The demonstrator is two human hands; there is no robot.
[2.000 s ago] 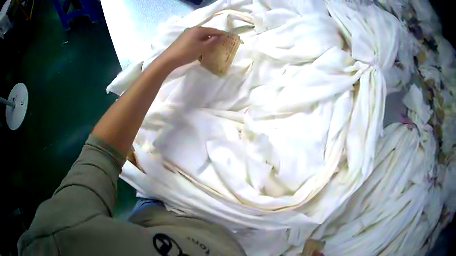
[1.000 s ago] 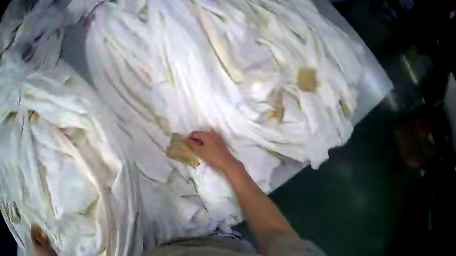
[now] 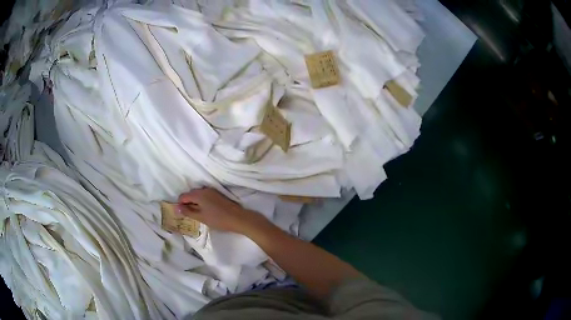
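Observation:
My right hand (image 3: 210,211) reaches in from the lower right. Its thumb and fingertips are closed on the upper edge of a tan bundle ticket (image 3: 179,222) with faint writing, lying against the white fabric. White garment pieces (image 3: 144,119) are heaped in long folds around it. Another ticket (image 3: 322,69) lies flat on the heap, one (image 3: 275,128) is tilted among the folds, and one (image 3: 399,94) is partly covered near the far right edge. My left hand is not in view.
The pale table's corner (image 3: 447,47) shows at the upper right. Beyond it is dark green floor (image 3: 401,244). Another white fabric bundle (image 3: 53,250) fills the lower left. My sleeve and torso are at the bottom edge.
The view first swung from the left side of the heap to the right, then shifted slightly. My right hand stays at the ticket. My left hand has gone out of the picture.

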